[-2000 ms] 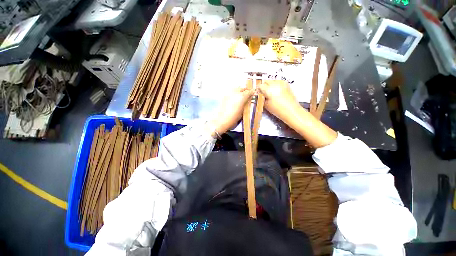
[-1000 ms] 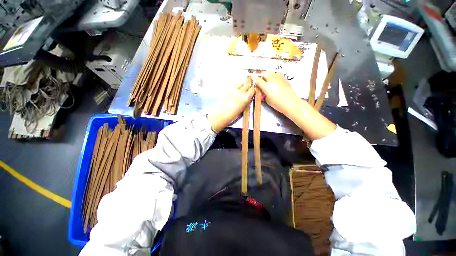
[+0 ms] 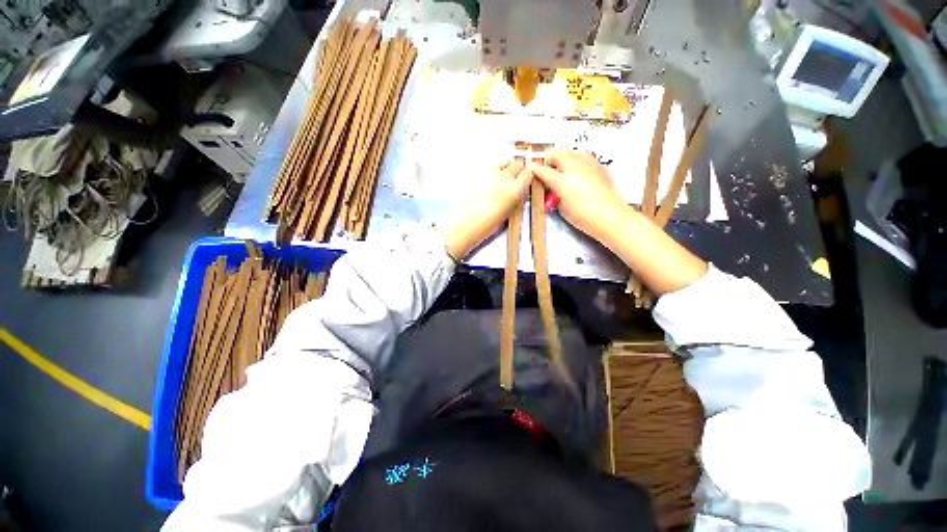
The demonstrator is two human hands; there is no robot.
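Two brown straps (image 3: 512,301) hang side by side from my hands over the table's front edge and my lap. Their upper ends lie at a slot in the white template (image 3: 467,135). My left hand (image 3: 492,203) has its fingertips closed on the left strap near its top. My right hand (image 3: 579,190) touches it and pinches the right strap. A small red-pink item (image 3: 551,200) shows at my right hand; what it is I cannot tell. The orange-yellow clamp pieces (image 3: 592,96) and grey machine head (image 3: 535,36) are just behind.
A strap pile (image 3: 343,130) lies on the table's left. A few straps (image 3: 677,171) lie at right, ends over the edge. A blue crate (image 3: 164,364) of straps is left of my lap; a cardboard box (image 3: 611,416) of straps is right. A control panel (image 3: 834,71) stands back right.
The two straps, overlapping at first, now hang apart, and the right one's lower end has swung to the right. Both hands stay near the slot.
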